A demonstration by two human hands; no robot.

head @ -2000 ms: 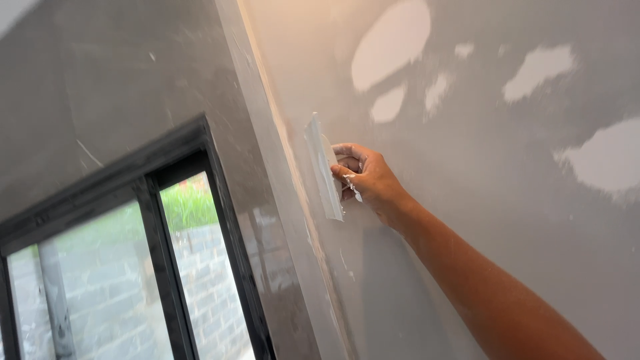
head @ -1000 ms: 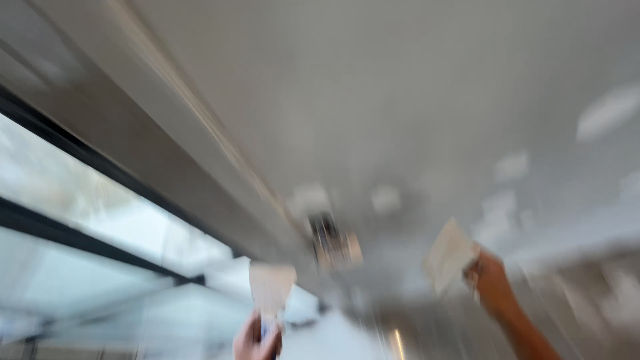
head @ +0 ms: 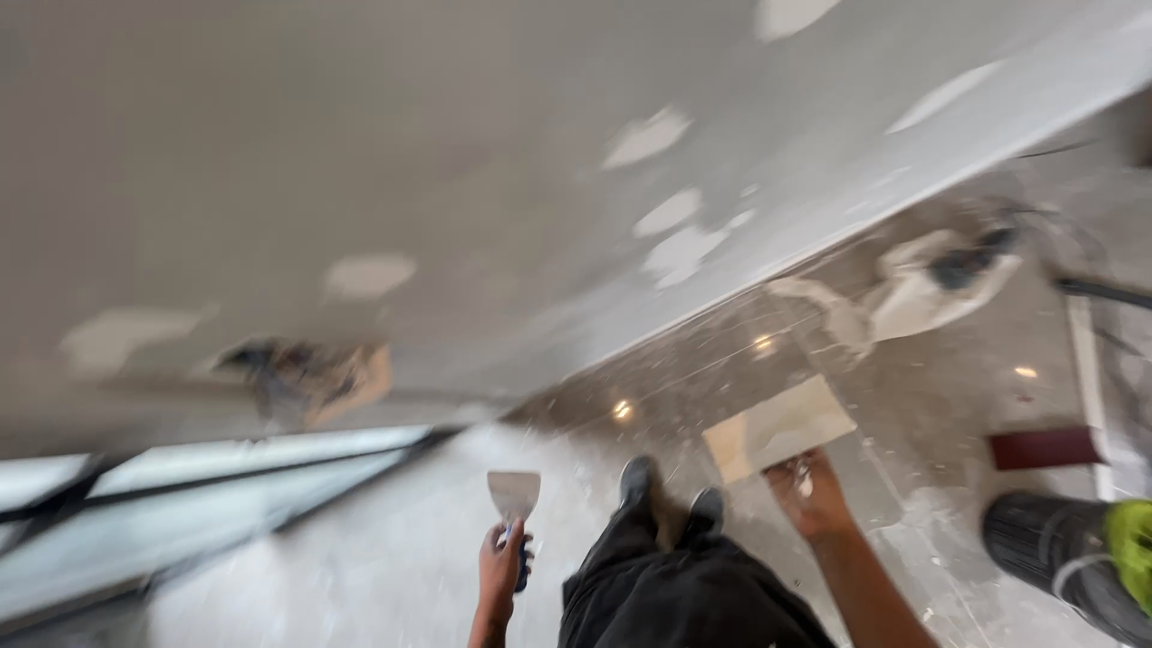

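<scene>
My left hand [head: 506, 560] grips the dark handle of a putty knife [head: 514, 493], its broad blade pointing away from me. To the right, my right hand [head: 807, 490] holds a wide, flat rectangular spreading blade [head: 781, 425] by its near edge; it looks beige and smeared. Both tools are above the floor, apart from each other and from the wall. The grey plastered wall [head: 504, 180] bears several pale patches of filler, one of them [head: 646, 138] near its middle. Blur hides fine detail.
My shoes and dark trousers show at the bottom centre. A black bucket [head: 1035, 540] with something bright green stands at the right. A crumpled pale sheet or bag [head: 931, 301] lies by the wall's foot. An opening in the wall [head: 315, 373] shows loose material. Window frames [head: 270, 495] run at left.
The view has swung down from the wall and window to the floor. Two seconds ago my right hand was at the wall's edge beside the window; now it is away from the wall.
</scene>
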